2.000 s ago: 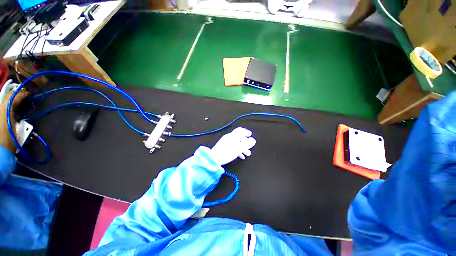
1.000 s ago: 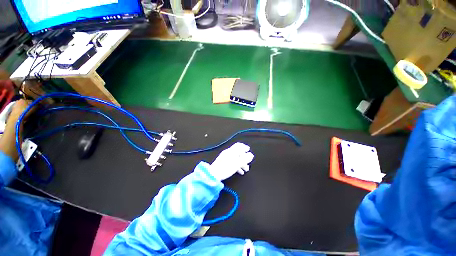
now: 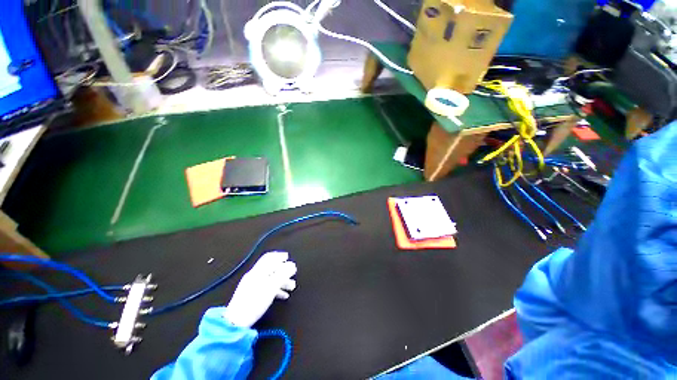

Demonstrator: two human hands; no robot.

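Note:
My left hand [image 3: 263, 288], in a white glove, rests on the black mat with its fingers loosely bent and a little apart. No object shows in it; its palm side is hidden. My right hand is not in view. A flat device unit [image 3: 425, 217] lies pale side up, with dark dots near its corners, on an orange-red foam pad [image 3: 401, 236], to the right of my left hand and not touched. A small white piece sticks out at its right edge. A black-topped unit [image 3: 246, 175] partly overlaps an orange pad [image 3: 204, 183] on the green surface.
A silver splitter block [image 3: 132, 313] with blue cables lies at left. A blue cable [image 3: 297, 220] crosses the mat beyond my hand. A coiled blue cord [image 3: 280, 352] lies beside my sleeve. Blue clothing [image 3: 594, 297] fills the right. Tape roll [image 3: 447, 102], cardboard box [image 3: 456, 44] and yellow cables [image 3: 519, 126] stand beyond.
The view has swung right, so the bench things appear further left and the yellow cables have come into view. The neighbour's hand at left has left the picture. My left hand keeps its pose.

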